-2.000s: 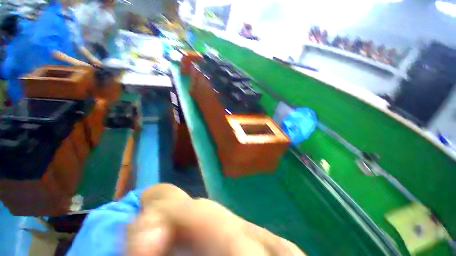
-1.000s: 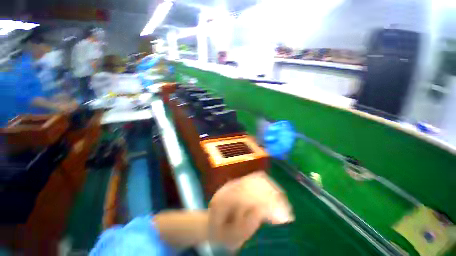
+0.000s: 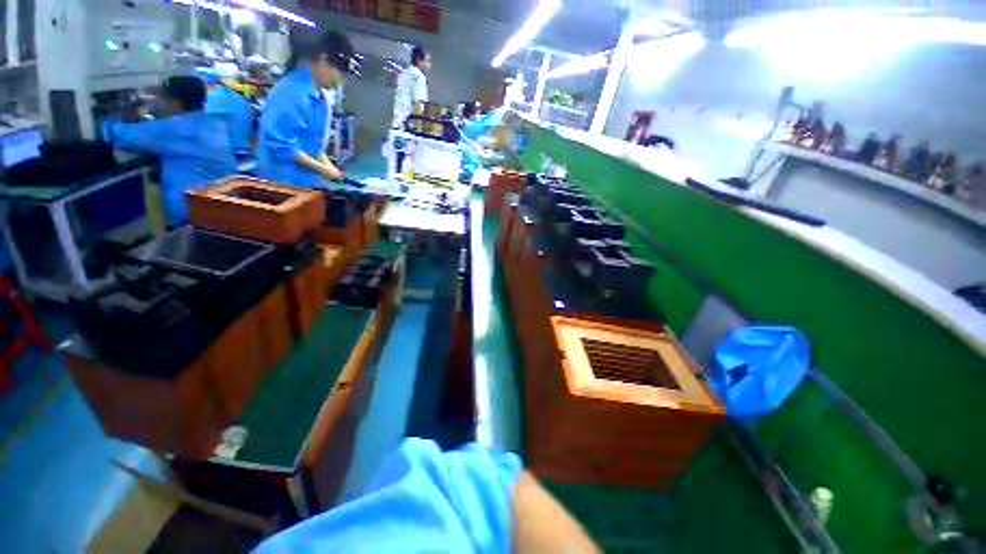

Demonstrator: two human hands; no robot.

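Observation:
An orange-brown stack of wooden frames (image 3: 622,438), with a lighter top frame around a slatted dark opening, stands on the dark-green bench (image 3: 605,517) just beyond my arm. My blue left sleeve (image 3: 416,509) and a short piece of bare forearm (image 3: 546,525) show at the bottom edge. My left hand is cut off below the picture. My right hand is not in view. I cannot see what either hand holds.
Brown stacks with black parts (image 3: 605,260) run along the bench. More brown stacks (image 3: 162,400) stand left, across a blue-floored gap. A blue bag (image 3: 762,368) hangs on the right rail. Workers in blue smocks (image 3: 294,124) are further back. An open carton (image 3: 135,514) is lower left.
The view has shifted and sharpened. My left hand, earlier in front of the near frame stack, has dropped out of the bottom edge, leaving the sleeve and forearm.

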